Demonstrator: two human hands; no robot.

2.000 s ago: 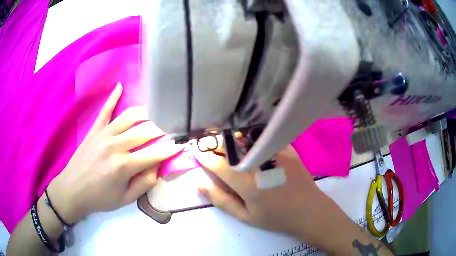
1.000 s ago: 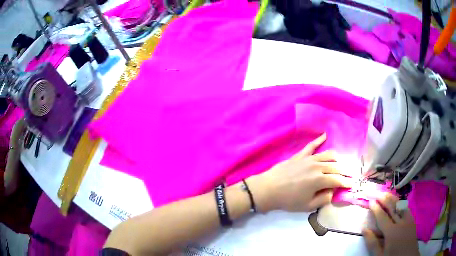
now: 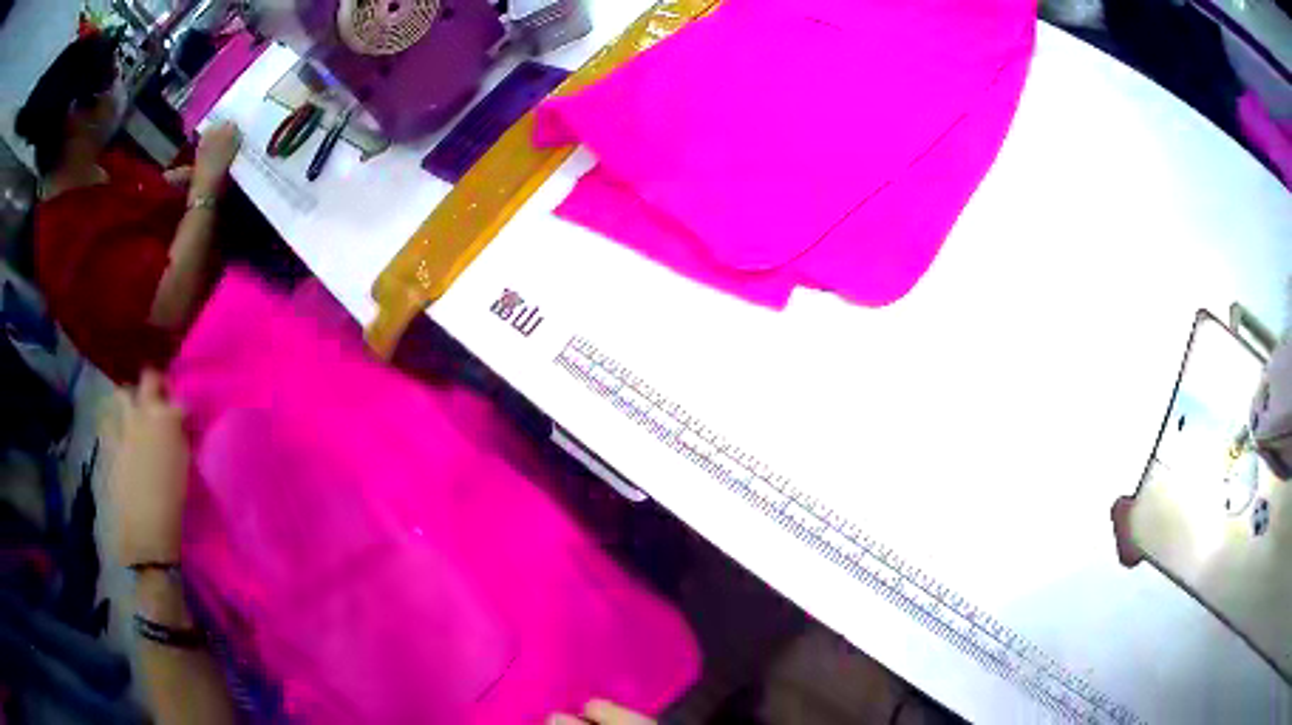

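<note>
A bright pink garment panel (image 3: 411,524) hangs off the table's front edge, over the wearer's lap side, and is blurred. My left hand (image 3: 146,425) holds its upper left edge. My right hand (image 3: 607,712) is at the panel's lower edge, mostly cut off by the bottom of the picture; only some fingers show at the cloth. Another pink cloth (image 3: 836,156) lies on the white table (image 3: 850,411) at the back.
The sewing machine's needle plate (image 3: 1204,453) is at the right edge. Yellow tape (image 3: 482,234) crosses the table's left end. A ruler is printed along the front edge. A purple machine part (image 3: 411,71) and a person in red (image 3: 106,255) are at the upper left.
The view has swung left. My hands have left the needle area, and a pink panel is now off the table's front edge, held at the lower left.
</note>
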